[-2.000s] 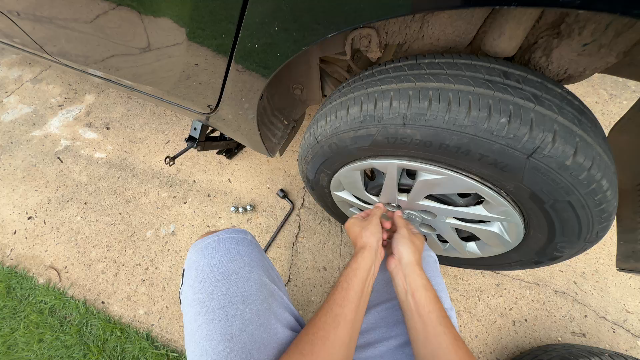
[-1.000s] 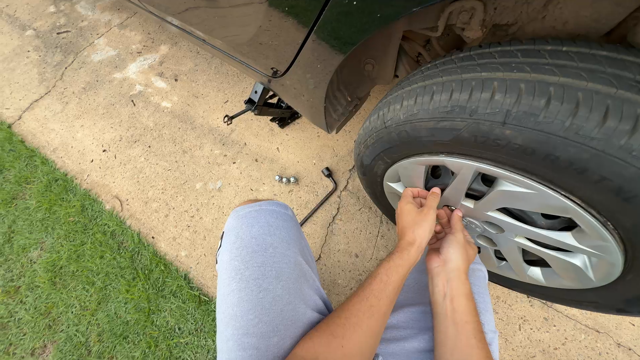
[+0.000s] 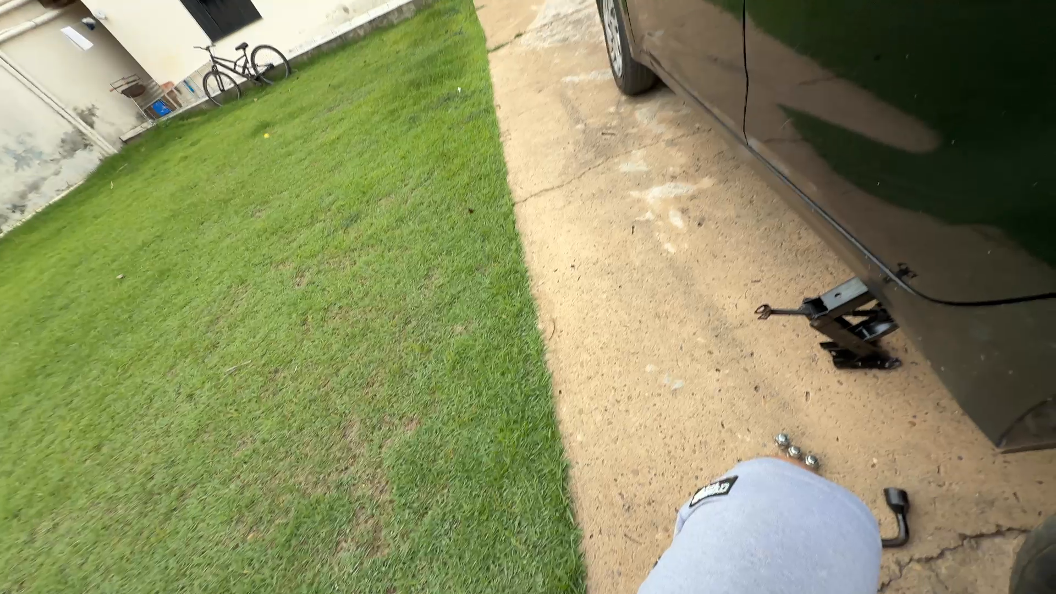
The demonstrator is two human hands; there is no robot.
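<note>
Neither of my hands is in the picture. Three metal lug nuts [image 3: 794,451] lie in a short row on the concrete, just beyond my knee in its light blue-grey shorts [image 3: 775,532]. To the right of the knee lies a black L-shaped lug wrench [image 3: 900,516], its socket end visible and its shaft partly hidden by my leg. A black scissor jack [image 3: 854,323] stands under the sill of the dark car [image 3: 899,190], its hooked end pointing left. Only a dark sliver of the near tyre [image 3: 1036,561] shows at the bottom right corner.
A grass lawn [image 3: 313,346] borders the cracked concrete driveway [image 3: 627,330] on the left. The car's other wheel [image 3: 620,45] stands at the top. Far off, a bicycle [image 3: 246,70] leans by a pale wall.
The view has swung far left, so my hands and the wheel with its silver cover, where they were a second ago, are out of the frame. The jack and wrench appear unmoved.
</note>
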